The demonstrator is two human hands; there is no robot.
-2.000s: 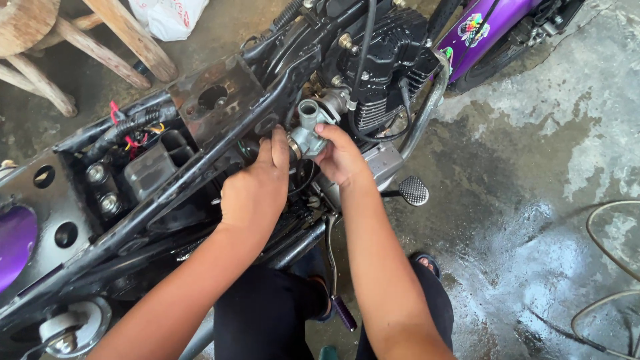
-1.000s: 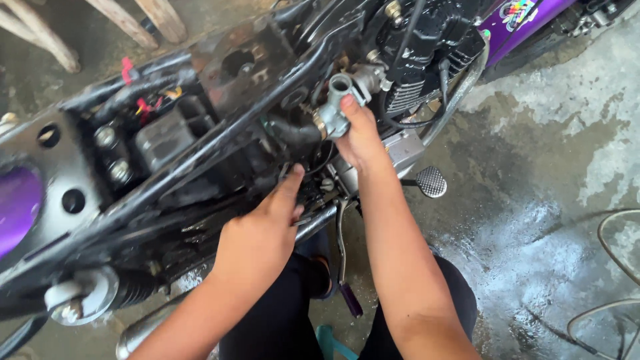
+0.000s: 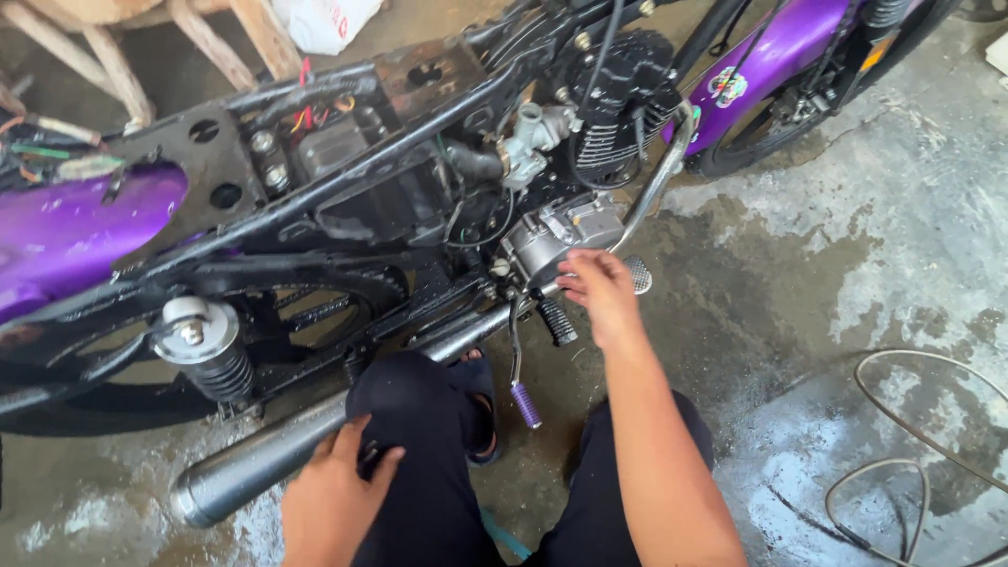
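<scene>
A motorcycle stands stripped to its black frame (image 3: 315, 193), with the carburetor (image 3: 526, 150) seated between a black rubber intake boot (image 3: 472, 163) and the finned engine cylinder (image 3: 618, 146). My right hand (image 3: 602, 295) is beside the silver engine side cover (image 3: 563, 236), above the black footpeg (image 3: 556, 319); its fingers are loosely curled with nothing seen in them. Whether the fingertips touch the cover cannot be told. Low over my left knee, near the chrome exhaust muffler (image 3: 260, 453), is my left hand (image 3: 339, 488), fingers apart and empty.
A kick-start lever with a purple rubber (image 3: 525, 405) projects between my legs. A shock absorber (image 3: 201, 346) is at the left. Wooden stool legs (image 3: 209, 47) and a white plastic bag (image 3: 327, 22) lie beyond the frame. A hose (image 3: 890, 405) curls on the wet concrete floor at right.
My right hand has let go of the carburetor and moved down to the side cover. My left hand has drawn back from near the boot to my knee. The view now takes in more of the motorcycle.
</scene>
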